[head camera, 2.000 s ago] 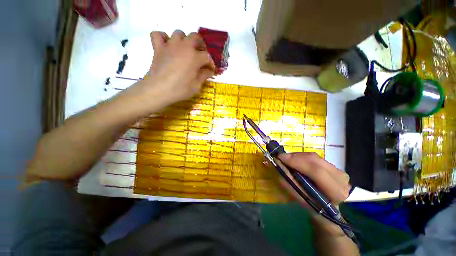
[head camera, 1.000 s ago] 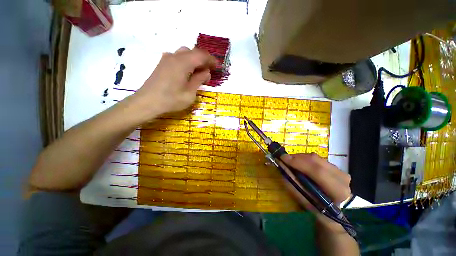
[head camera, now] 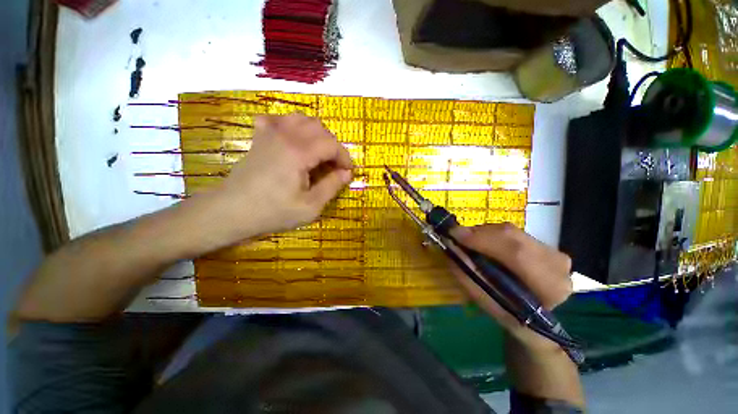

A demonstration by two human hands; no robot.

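Note:
The shiny amber flexible circuit sheet [head camera: 453,125] lies on the white bench in front of me, with dark red lead wires [head camera: 154,152] along its left part and past its left edge. My left hand [head camera: 303,166] is over the sheet, thumb and index fingertips pinched together near the middle; a short wire seems to show at the fingertips, small and blurred. My right hand [head camera: 514,271] holds the soldering iron [head camera: 485,279], its tip just right of my left fingertips over the sheet. I cannot tell if the tip touches a pad. The red wire bundle [head camera: 298,39] lies beyond the sheet.
A cardboard carton [head camera: 485,28] and a round yellowish tin [head camera: 566,61] stand beyond the sheet. A black soldering station [head camera: 603,194] with a green-rimmed solder spool [head camera: 688,109] is at the right, with more amber sheets [head camera: 716,194] behind it. Dark bits [head camera: 137,77] lie at the far left.
My left hand has moved from the wire bundle down over the sheet, close to the iron tip. The view has shifted, and my right hand still holds the iron.

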